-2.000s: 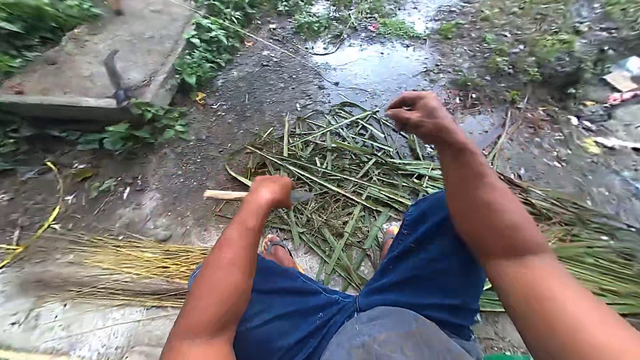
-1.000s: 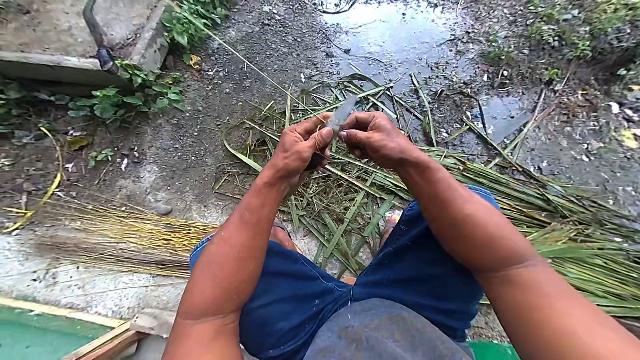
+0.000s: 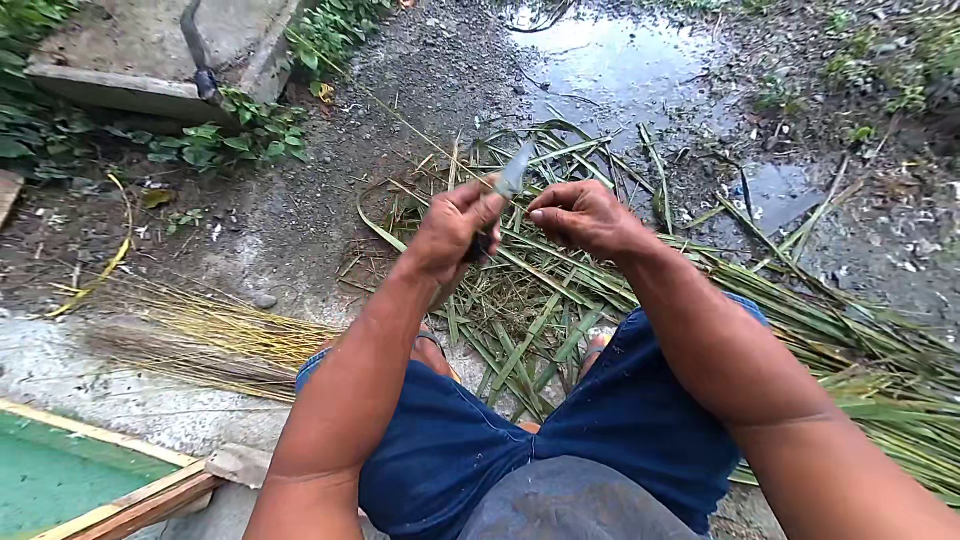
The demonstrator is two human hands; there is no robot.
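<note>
My left hand (image 3: pixel 457 225) is closed around the dark handle of a knife (image 3: pixel 515 171), whose blade points up and away. A thin, long stem (image 3: pixel 375 101) runs from the upper left down to this hand. Close on its right is my right hand (image 3: pixel 577 216), with thumb and forefinger pinched together at what looks like the stem's end; the exact grip is too small to tell. Below both hands lies a heap of cut green leaf strips (image 3: pixel 525 300). A bundle of thin yellow-brown leaf midribs (image 3: pixel 232 337) lies beside my left leg.
Long green palm leaves (image 3: pixel 840 337) spread to the right of my legs. A concrete slab (image 3: pixel 142 52) with a dark curved tool (image 3: pixel 196 45) is at upper left. A puddle (image 3: pixel 622 67) lies ahead. A wood-framed green panel (image 3: pixel 82 457) is at lower left.
Two seconds ago my hands were apart, my right one raised farther ahead; they came together at the knife and have stayed close. The knife was lower, over the leaf heap.
</note>
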